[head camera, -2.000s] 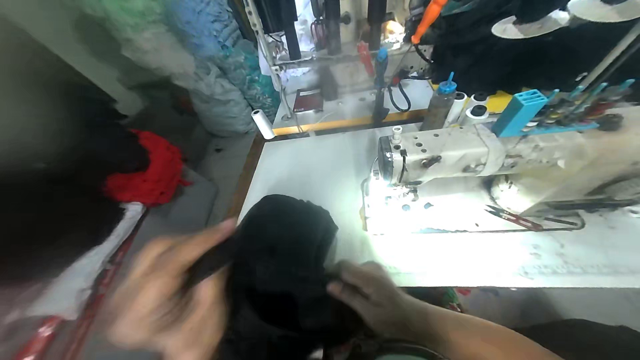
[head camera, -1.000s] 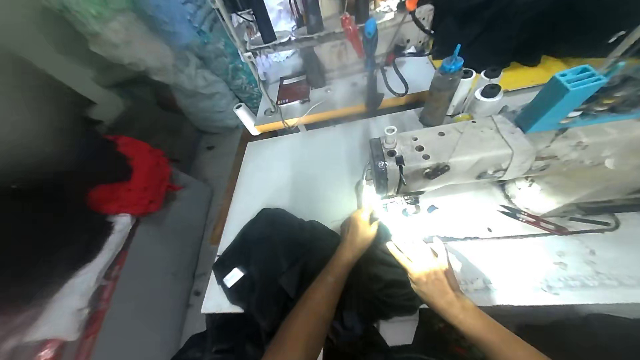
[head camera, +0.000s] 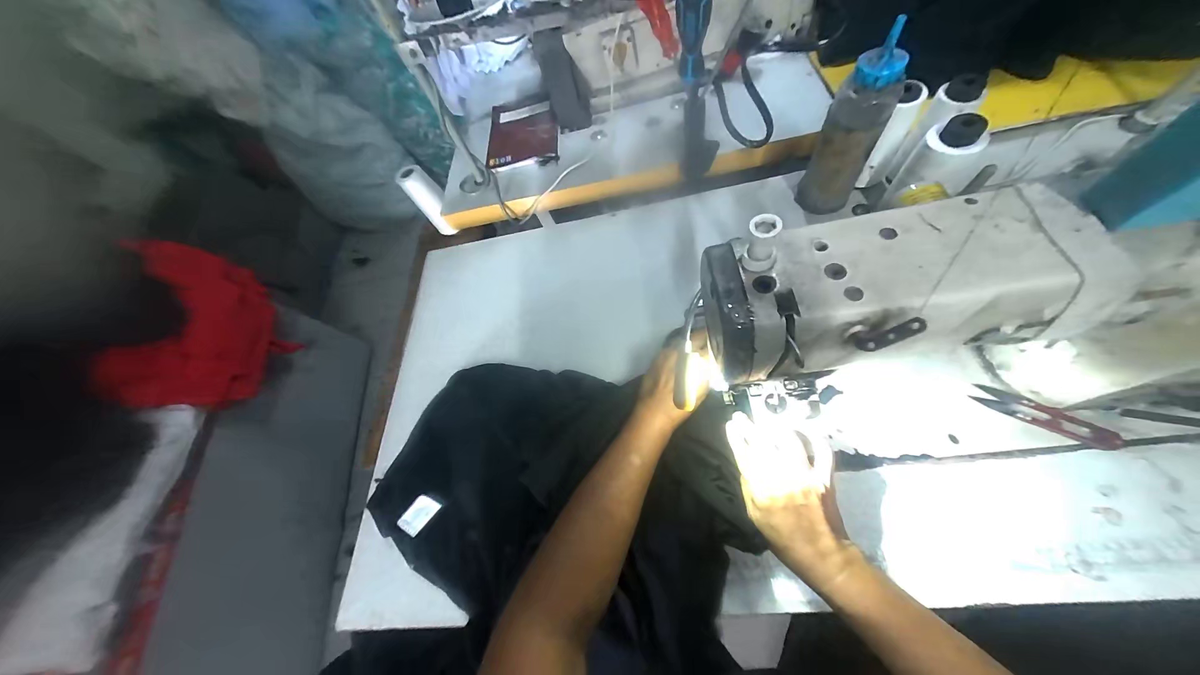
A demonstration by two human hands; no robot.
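A black garment (head camera: 487, 450) with a small white label lies over the front left of the white sewing table (head camera: 525, 309) and hangs off its front edge. An industrial sewing machine (head camera: 937, 272) stands on the right, its needle area brightly lit. My left hand (head camera: 677, 380) rests on the cloth just left of the needle area, its fingers partly hidden by the machine head and a lamp. Just below the presser foot, my right hand (head camera: 783, 469) lies on the garment's edge, fingers extended and washed out by glare. Whether either hand grips the cloth is not clear.
Red-handled thread snips (head camera: 1059, 419) lie on the machine bed at the right. Behind the machine stand a bottle with a blue cap (head camera: 851, 131) and white thread cones (head camera: 942, 155). A dark red booklet (head camera: 522, 136) lies on the table beyond. Red cloth (head camera: 211, 328) sits at the left.
Two seconds ago both hands were at the black garment left of the machine; now they and part of the cloth are at the needle area. The view has moved closer since one second ago.
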